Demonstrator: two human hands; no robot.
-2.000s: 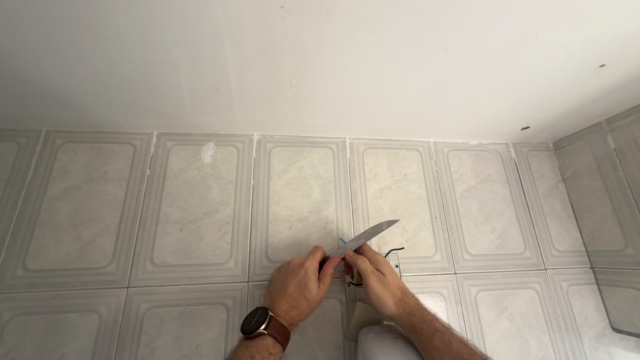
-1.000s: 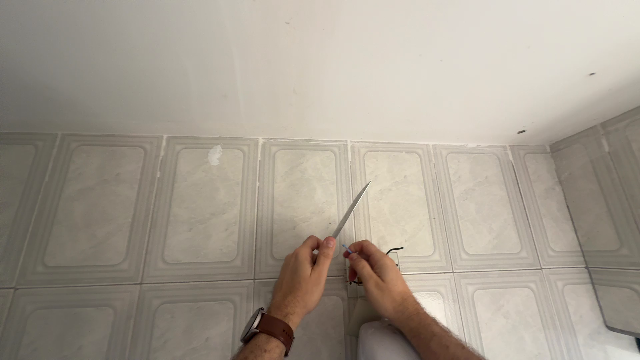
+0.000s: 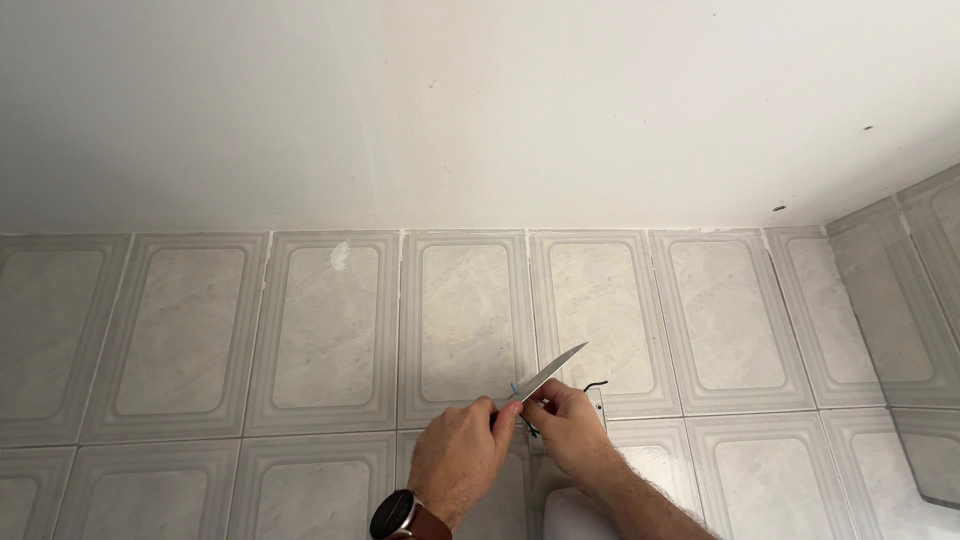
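Observation:
My left hand (image 3: 469, 454), with a watch on its wrist, grips the dark handle of a knife (image 3: 553, 371). The blade points up and to the right, and its lower part lies by the fingertips of both hands. My right hand (image 3: 566, 427) pinches thin wires; a blue wire end (image 3: 514, 388) sticks out beside the blade. Below the fingertips a green and black wire (image 3: 532, 430) shows. A black wire (image 3: 596, 385) curls out above a pale plate with a screw hole (image 3: 599, 405), partly hidden behind my right hand. Where the blade meets the wire is hidden.
Grey marbled wall tiles (image 3: 465, 322) surround the hands, with a white painted surface (image 3: 450, 112) above them. A tiled corner (image 3: 862, 300) stands at the right. A rounded white object (image 3: 577, 517) is at the bottom, below my right hand.
The knife blade, steeply upright one second ago, now leans to the right, close to my right fingertips. Both hands stay near the wires.

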